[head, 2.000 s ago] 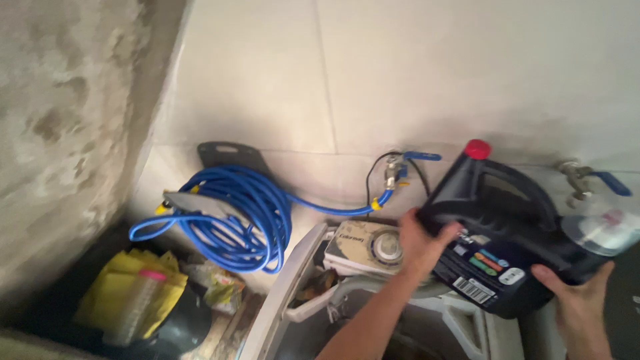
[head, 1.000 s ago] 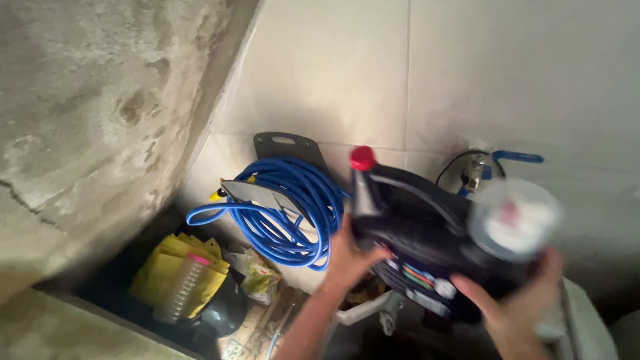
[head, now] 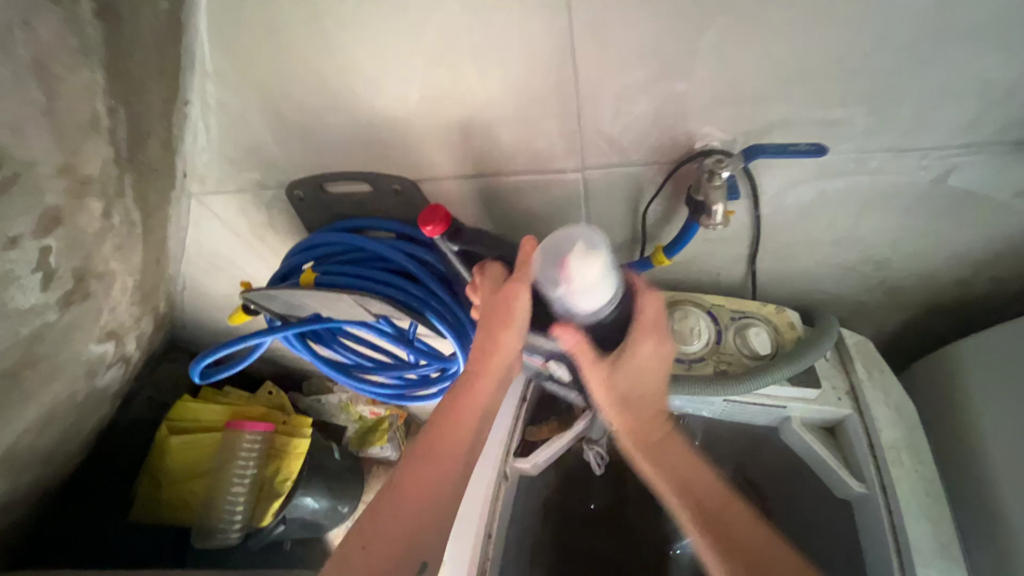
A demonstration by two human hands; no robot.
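A black plastic jug with a red cap [head: 434, 220] is between my hands, above the back left of a washing machine tub; the hands hide much of it. My left hand [head: 502, 308] grips its handle side. My right hand [head: 620, 352] is around its near right end, by a translucent plastic cup [head: 579, 274] with white contents. The cup sits at that end of the jug. Just left of my left hand hangs a coiled blue hose [head: 376, 320].
The washing machine [head: 904, 448] has dials [head: 692, 328] and a grey drain hose [head: 768, 376]. A wall tap [head: 712, 188] feeds the blue hose. At lower left are a yellow package [head: 172, 456], a clear bottle with a pink lid [head: 232, 480] and a black container [head: 320, 488].
Both hands have carried the jug left, from near the taps to beside the coiled blue hose. The jug has turned, with its cup end now toward me. The view has shifted.
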